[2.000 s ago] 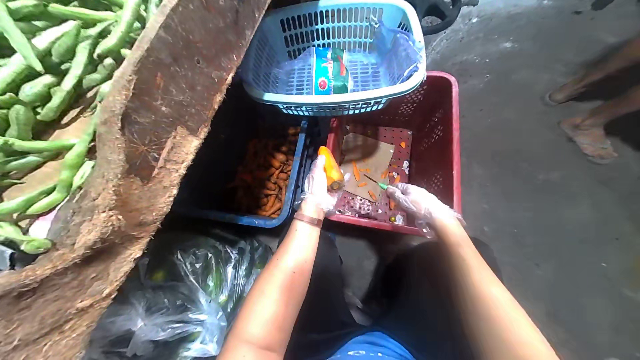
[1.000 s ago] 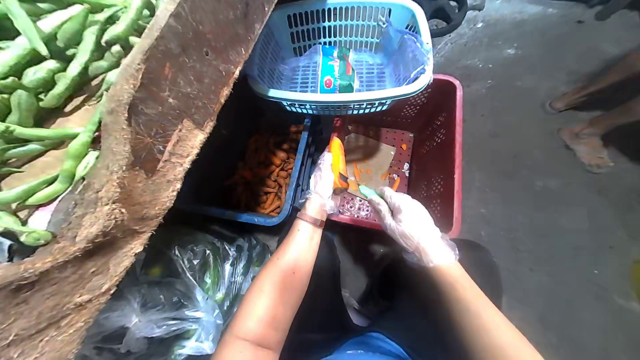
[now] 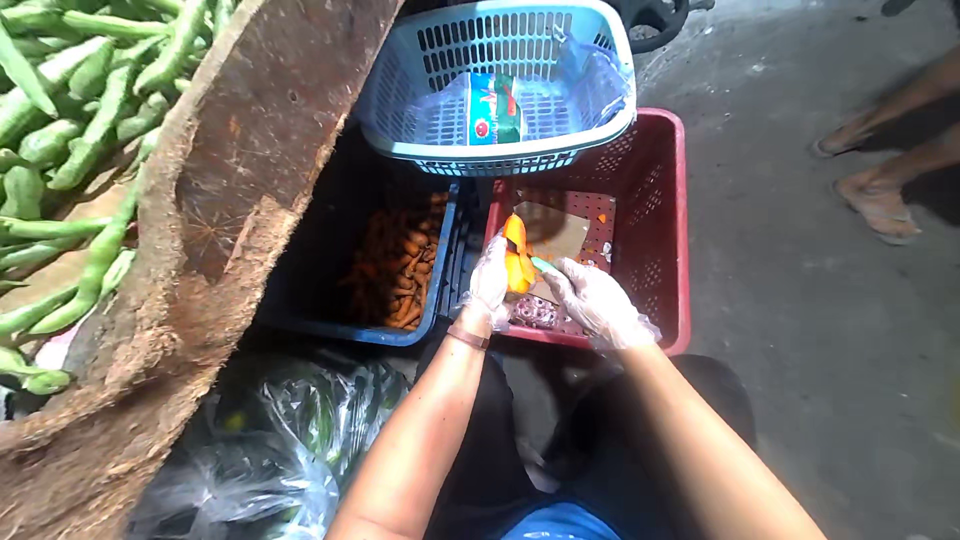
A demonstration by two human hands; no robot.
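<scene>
My left hand (image 3: 489, 279), in a clear plastic glove, grips an orange carrot (image 3: 517, 274) above the near left side of a red plastic crate (image 3: 679, 225). Against the carrot's right side is a small tool with a light green handle (image 3: 543, 265), held in my gloved right hand (image 3: 592, 300); its working end is hidden by the carrot. A strip of orange peel seems to stand off the carrot. Inside the crate lie a piece of cardboard (image 3: 566, 229) and orange scraps (image 3: 601, 218).
A blue crate (image 3: 397, 336) of carrots (image 3: 409, 277) stands left. Above both crates sits a light blue basket (image 3: 510, 154) with plastic packaging (image 3: 491, 109). Green bean pods (image 3: 97, 142) lie behind a rough brown board (image 3: 247, 142). Plastic bags (image 3: 300, 427) sit below; a person's feet (image 3: 877, 202) are at right.
My right hand has come in to the carrot from farther right, where it was two seconds ago. The carrot stays in my left hand and now points more upright.
</scene>
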